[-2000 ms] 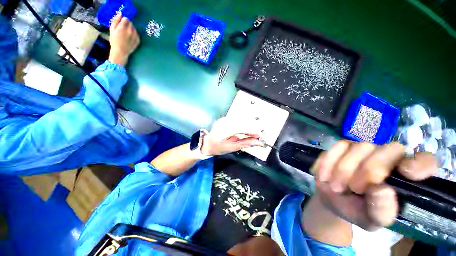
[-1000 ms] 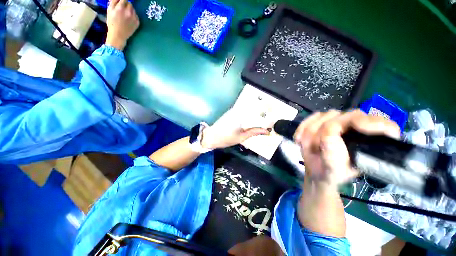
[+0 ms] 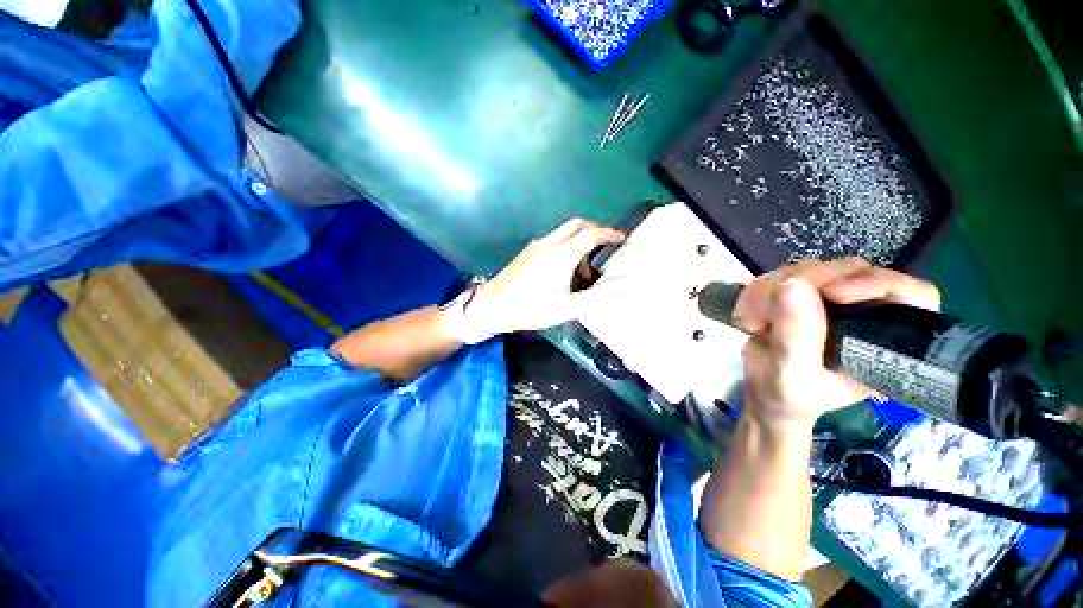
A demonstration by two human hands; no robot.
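Note:
The white fixture (image 3: 665, 297) lies at the bench edge with small dark holes in its face. My left hand (image 3: 534, 287) is at its left side, with the fingers around a dark rounded part (image 3: 594, 266) that they partly hide. My right hand (image 3: 798, 339) grips the black electric screwdriver (image 3: 909, 362), which is tilted with its nose over the middle of the fixture. The bit tip is too small to make out clearly. The black tray (image 3: 742, 196) with scattered tiny silver screws lies just behind the fixture.
Thin silver pieces (image 3: 620, 119) lie left of the tray. A blue bin (image 3: 590, 48) of silver pieces and a black ring (image 3: 709, 24) are at the top. Clear blister trays (image 3: 938, 511) and a cable are at lower right. Another person's blue sleeve (image 3: 119, 178) is at left, above cartons (image 3: 143, 356).
The view has shifted closer to the fixture. My left hand has moved from the fixture's face to the dark part at its left side. The screwdriver nose is now over the fixture's middle.

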